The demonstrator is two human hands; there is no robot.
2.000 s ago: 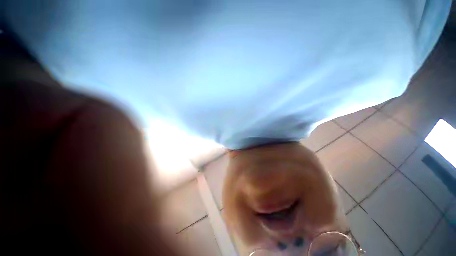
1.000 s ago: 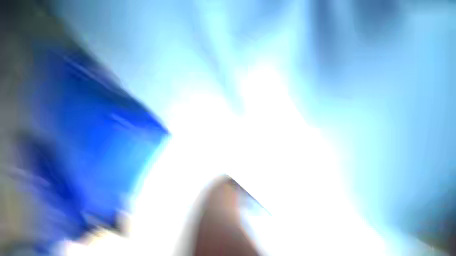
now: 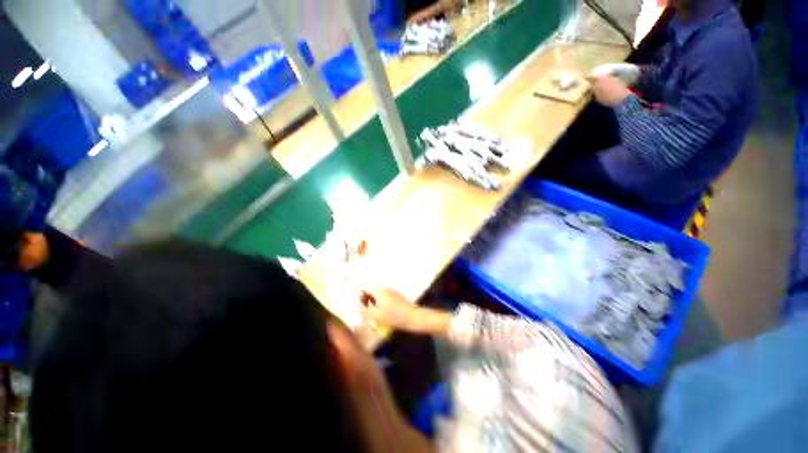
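Observation:
Neither my left hand nor my right hand is in view. Nearest is another person's dark-haired head, seen from behind. That person's hand [image 3: 383, 310] is at the edge of the brown bench [image 3: 425, 221]; what it holds is too blurred to tell. Pale grey handle bodies [image 3: 465, 155] lie in a pile on the bench. White bottle-like things [image 3: 306, 250] stand at its back. A blue bin [image 3: 691, 265] beside the bench holds many flat grey pieces [image 3: 633, 292].
A second seated person [image 3: 691, 124] works further along the bench. A glossy green belt [image 3: 443, 102] runs behind it, with pale posts [image 3: 379, 84]. More grey parts [image 3: 427, 37] lie on the far side. Light blue cloth [image 3: 744, 398] is at the lower right.
The close view of light blue clothing, a face and ceiling has given way, through blur and glare, to a tilted view over the bench, bin and seated people.

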